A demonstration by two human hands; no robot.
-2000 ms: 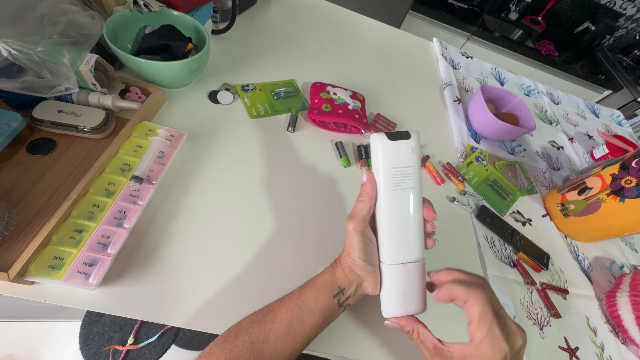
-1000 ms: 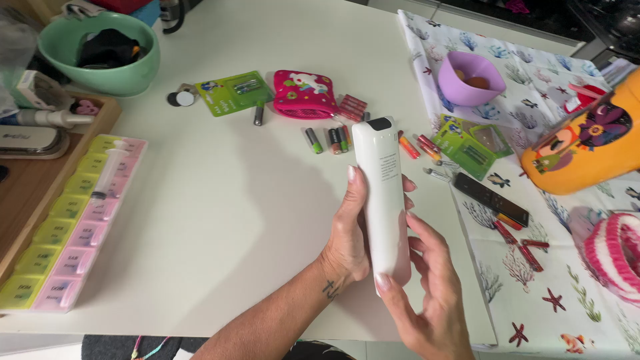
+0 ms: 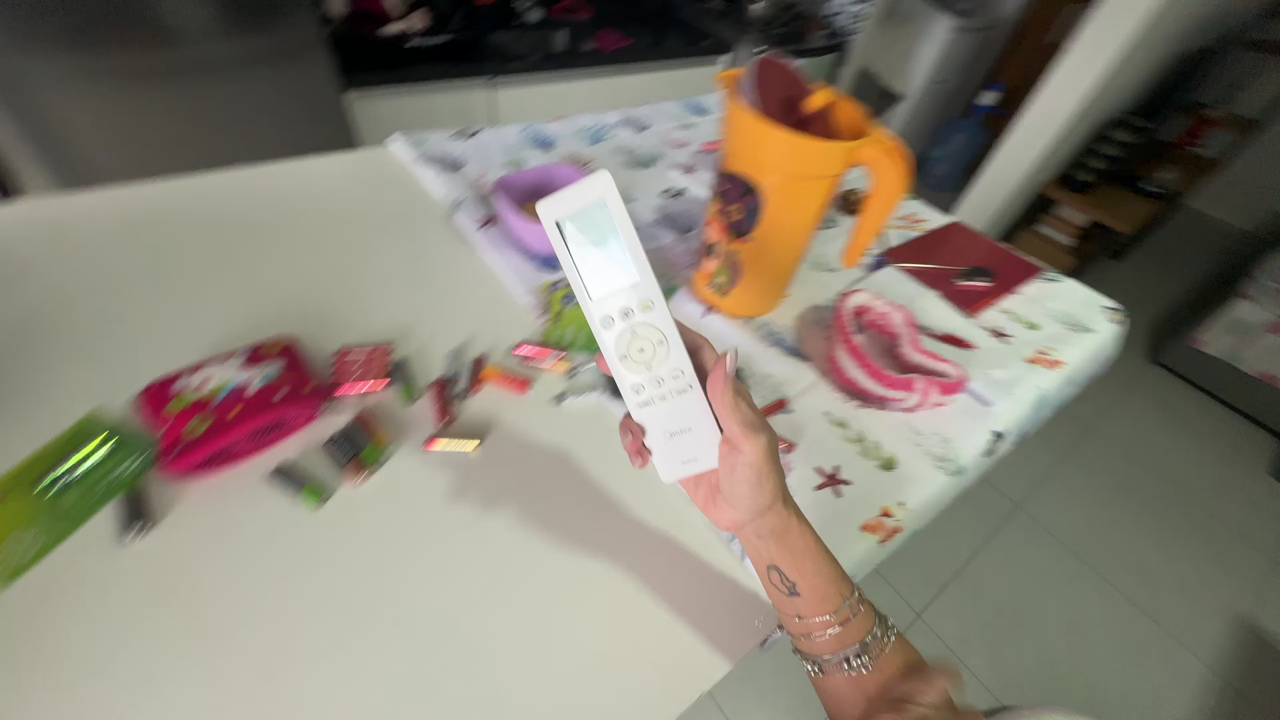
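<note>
My right hand [image 3: 735, 440] holds a white remote control [image 3: 690, 430] upright and tilted left, its thumb on the right side and fingertips round the left edge. The remote's screen and buttons face me. Bracelets circle the wrist. A blurred patch of skin beside the forearm at the bottom edge may be my left hand [image 3: 925, 690]; its fingers cannot be made out. Loose batteries [image 3: 355, 445] lie on the white table [image 3: 300, 600], left of the remote, near a pink zip pouch [image 3: 235, 405] and a green battery blister pack [image 3: 70, 490].
On the patterned tablecloth [image 3: 960, 470] stand an orange pitcher [image 3: 770, 200] and a purple bowl [image 3: 530, 195], behind the remote. A pink-and-white striped fabric item [image 3: 880, 355] and a dark red square [image 3: 965, 265] lie to the right. The table's right edge borders the tiled floor.
The white remote has passed from my left hand to my right, and its back no longer faces me; its screen side does. The view has swung right.
</note>
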